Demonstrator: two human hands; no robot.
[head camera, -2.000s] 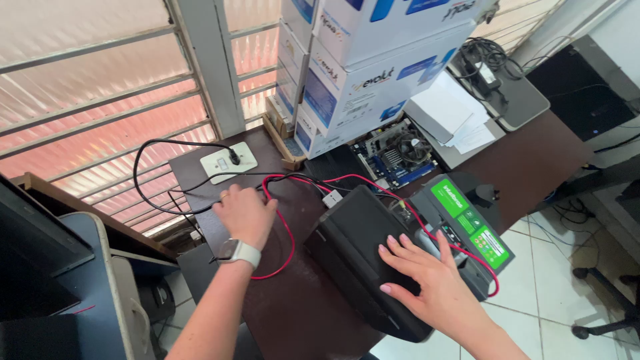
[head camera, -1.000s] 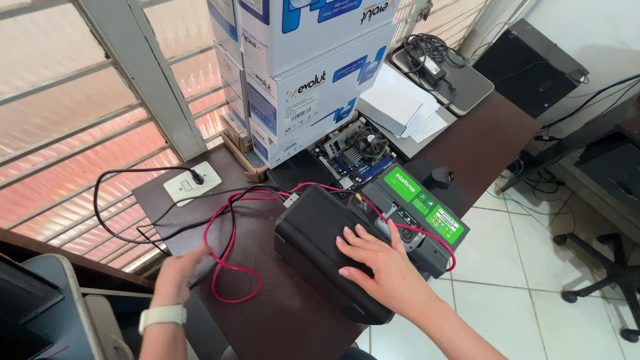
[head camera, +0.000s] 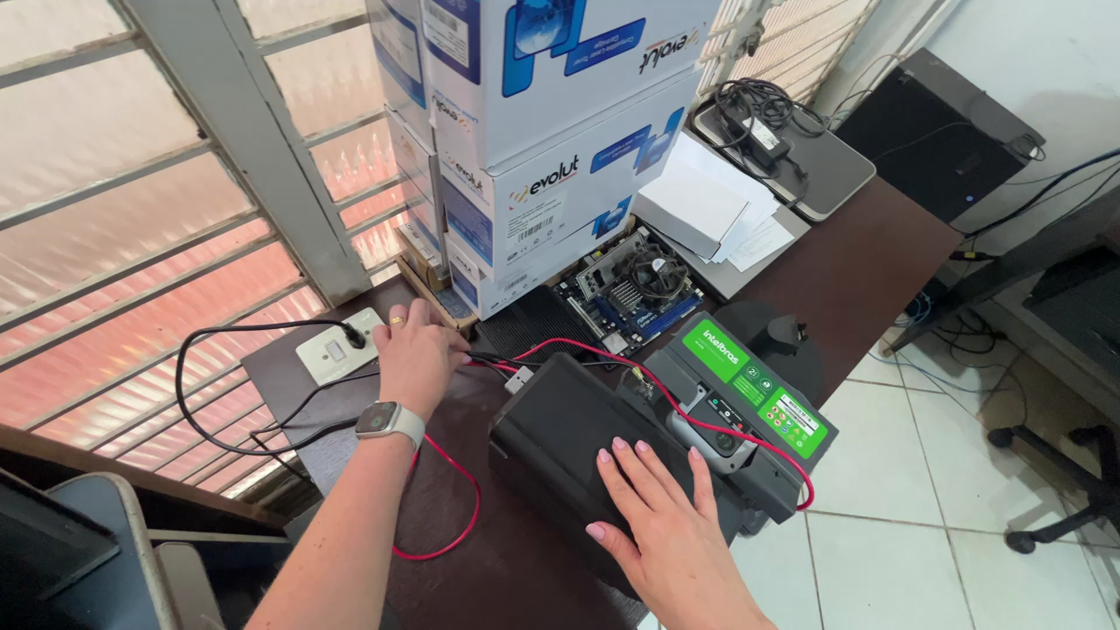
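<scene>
My right hand (head camera: 661, 516) lies flat with spread fingers on top of a black plastic casing (head camera: 595, 455). Beside the casing, a dark battery with a green label (head camera: 744, 385) has a red cable (head camera: 665, 394) running over it. My left hand (head camera: 420, 354), with a watch at its wrist, is at the black and red cables left of the casing; its fingertips appear closed on them, though the grip is partly hidden. A grey connector (head camera: 519, 380) shows at the casing's corner. A black plug sits in a white outlet box (head camera: 339, 348) beside the left hand.
Stacked white and blue toner boxes (head camera: 560, 184) stand behind the hands, next to a computer motherboard (head camera: 634, 289). Farther right are papers, a white box (head camera: 696, 206) and a closed grey device (head camera: 831, 166) under coiled cables. A black computer case (head camera: 936, 131) stands beyond the dark table (head camera: 875, 254).
My left hand has moved from the table's left side up to the cables near the casing. My right hand stays on the casing. The red cable's loop has changed shape.
</scene>
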